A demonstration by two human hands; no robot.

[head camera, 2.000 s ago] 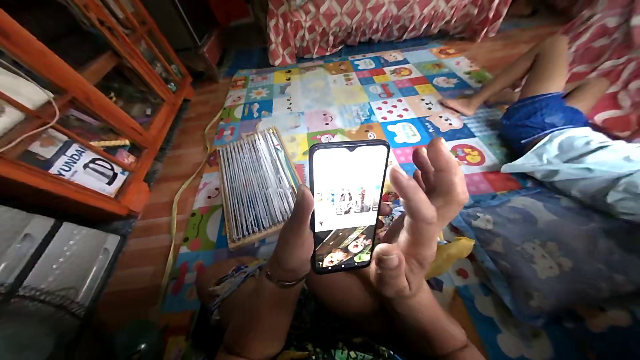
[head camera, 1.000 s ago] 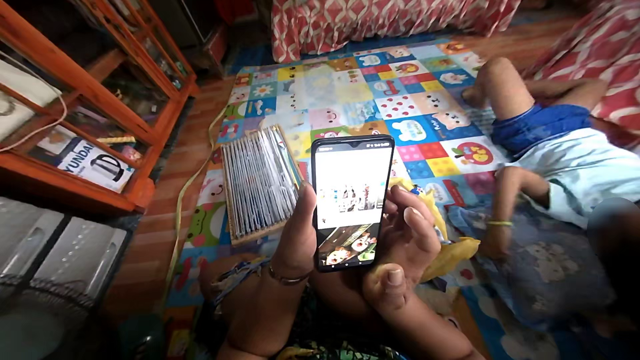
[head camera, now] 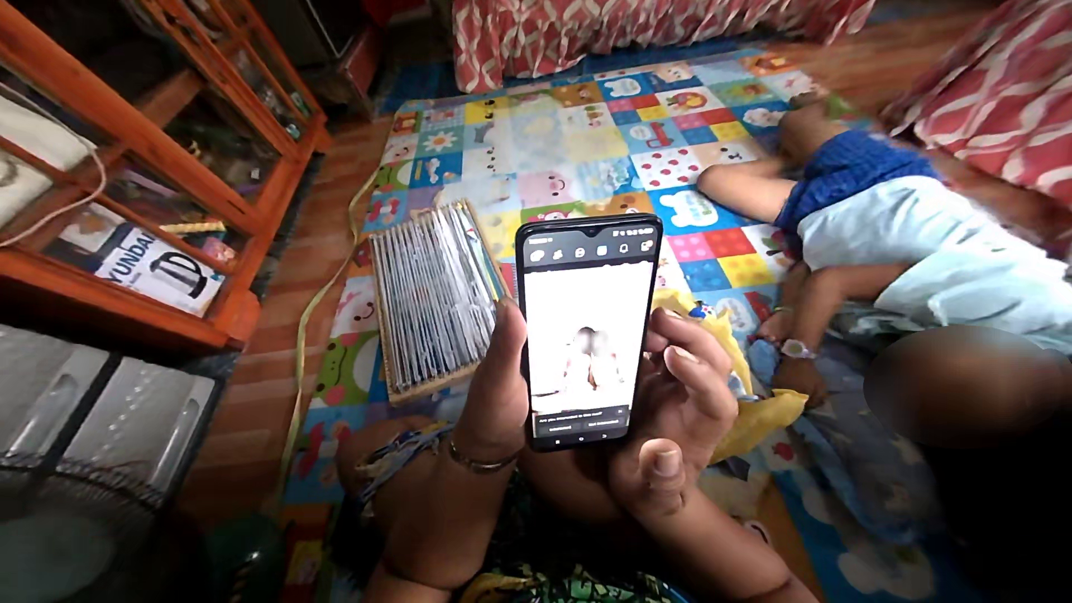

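Note:
A black smartphone stands upright in the middle of the view, its screen lit and facing me. My left hand holds its left side, the thumb along the edge and a thin bracelet on the wrist. On the right side, my right hand is curled by the phone's edge, fingers bent and thumb raised; whether its hidden fingers support the phone I cannot tell. Behind my left hand, a shallow tray of thin, tightly packed sheets or sleeves lies on the colourful play mat.
On the right a person in blue shorts and a pale shirt lies on the mat, beside a dark blue pillow or cloth. An orange wooden cabinet stands at left. Yellow plastic lies beyond my right hand.
The picture on the phone screen has changed. The person lying at right has shifted, with head, arm and legs in new positions. My left hand still holds the phone.

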